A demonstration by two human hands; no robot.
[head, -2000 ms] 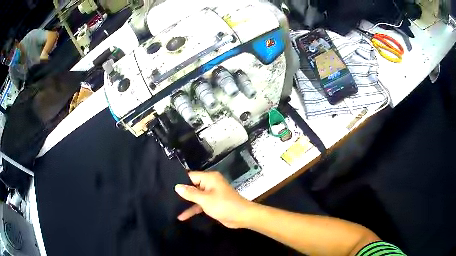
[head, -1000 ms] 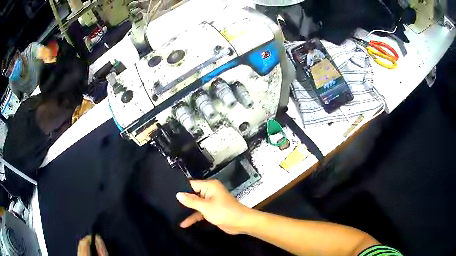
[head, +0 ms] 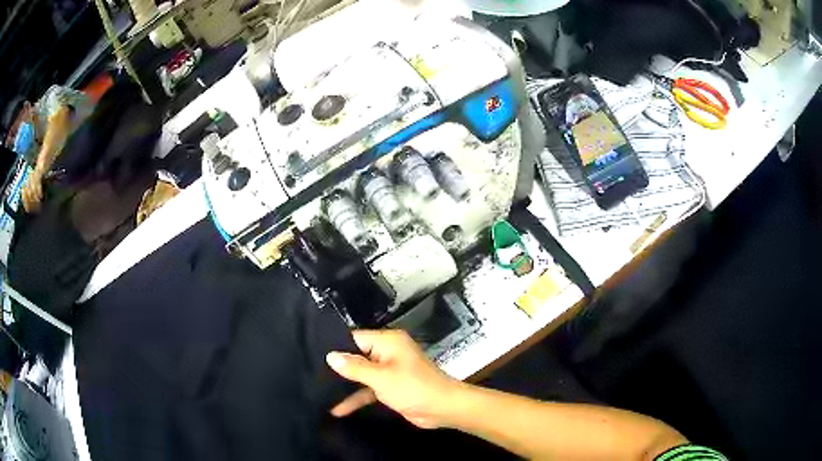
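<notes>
Black fabric (head: 189,342) lies over the table left of and in front of the white overlock machine (head: 360,117). Its edge runs up to the dark presser foot area (head: 347,284). My right hand (head: 392,374) pinches the fabric edge between thumb and index finger, just in front of the presser foot, with another finger stretched out over the cloth. Grey tension knobs (head: 379,194) stand in a row on the machine front. My left hand is not in view.
A green holder (head: 511,248) and a yellow piece (head: 539,294) lie right of the machine. A smartphone (head: 595,149) lies on striped cloth (head: 653,135), beside orange-red and yellow scissors (head: 701,103). Another person's arm (head: 52,149) shows at the far left.
My left hand showed at the bottom edge one second ago and is now out of view. My right hand keeps its pinch near the presser foot. The other person's arm has moved.
</notes>
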